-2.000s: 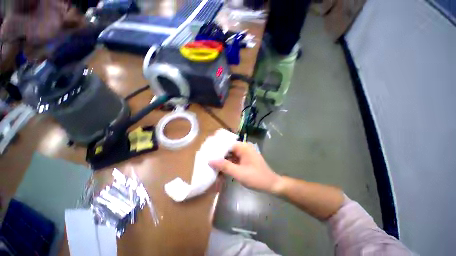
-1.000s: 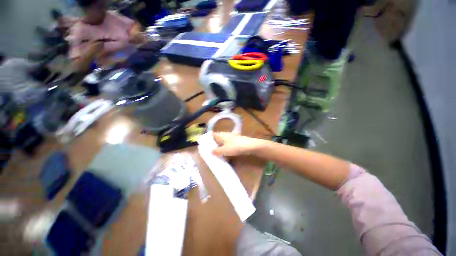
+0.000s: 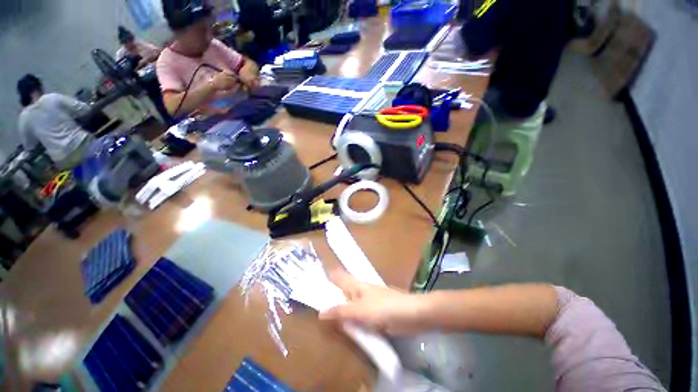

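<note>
My right hand (image 3: 367, 305), slightly blurred, reaches in from the right over the table's near right edge. Its fingers are closed on a white strip (image 3: 375, 351); white shows at the fingertips and again below the hand towards the lower right. Another white strip (image 3: 350, 249) lies flat just beyond the hand. A loose pile of short silver ribbon pieces (image 3: 268, 269) lies left of the fingers. A blue cell panel (image 3: 256, 377) is cut off by the bottom edge. My left hand is not in view.
Dark cell stacks (image 3: 168, 297) lie on a pale mat, with a small cell stack (image 3: 109, 262) beyond. An iron stand (image 3: 291, 222), tape roll (image 3: 363, 201), black soldering station (image 3: 402, 147) and grey machine (image 3: 272, 174) stand ahead. Seated people are behind; another person (image 3: 520, 53) is ahead right.
The view has swung left and shows more of the table. One strip has left my hand and lies by the tape roll. My hand has moved nearer and grips the strip formerly below the ribbon pile.
</note>
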